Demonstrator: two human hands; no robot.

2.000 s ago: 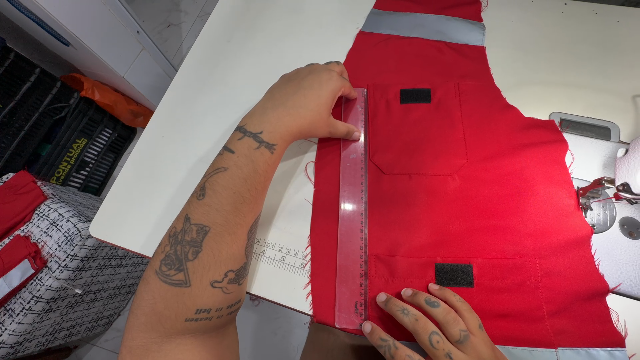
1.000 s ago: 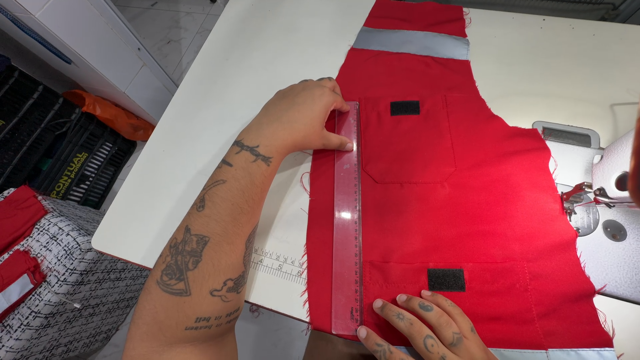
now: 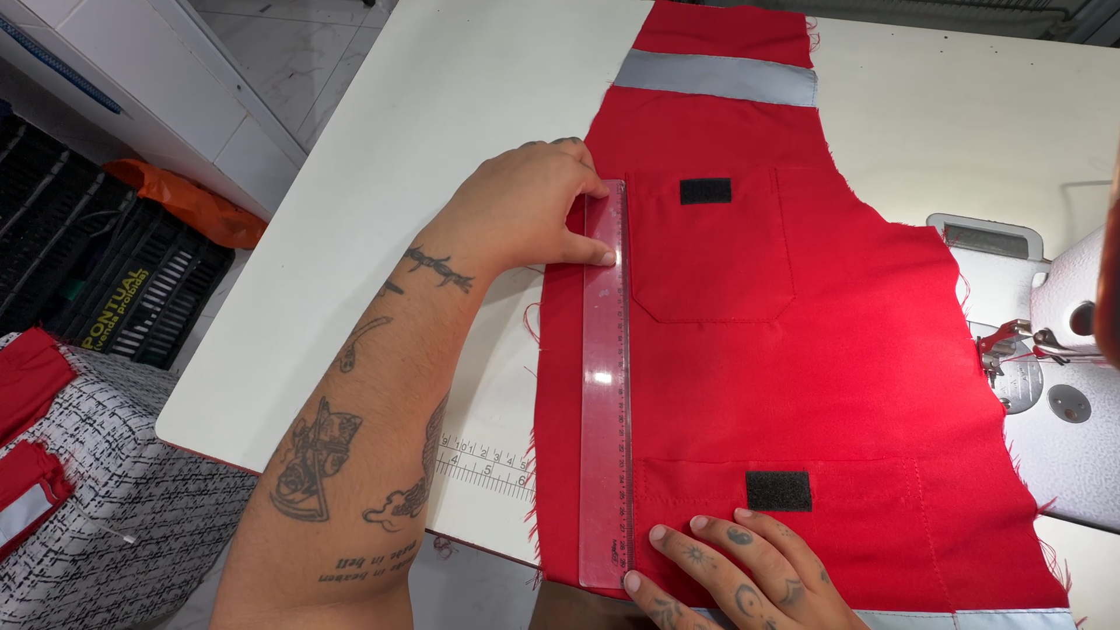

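Observation:
A red fabric garment panel point(image 3: 717, 376) with frayed edges lies flat, bearing stitched pockets, black hook-and-loop patches point(image 3: 705, 191) and a grey reflective strip point(image 3: 717, 77). Along its left side rests a clear plastic ruler point(image 3: 604, 394), beside the pockets' left edges. My left hand point(image 3: 542, 206) holds the ruler's far end, thumb on top and fingertips at its left edge. Spread on the cloth near the lower patch, my right hand point(image 3: 744, 569) has its thumb tip at the ruler's near end and grips nothing.
The white table point(image 3: 350, 175) carries a printed measuring scale point(image 3: 486, 468) at its front edge. A sewing machine point(image 3: 1063, 332) stands at the right, touching the panel's edge. Black crates point(image 3: 131, 289), an orange cloth point(image 3: 188, 206) and a tweed-covered seat point(image 3: 131, 490) with red pieces are at the left.
The view has shifted slightly. Both hands remain at the ruler, and the panel lies much as before under them.

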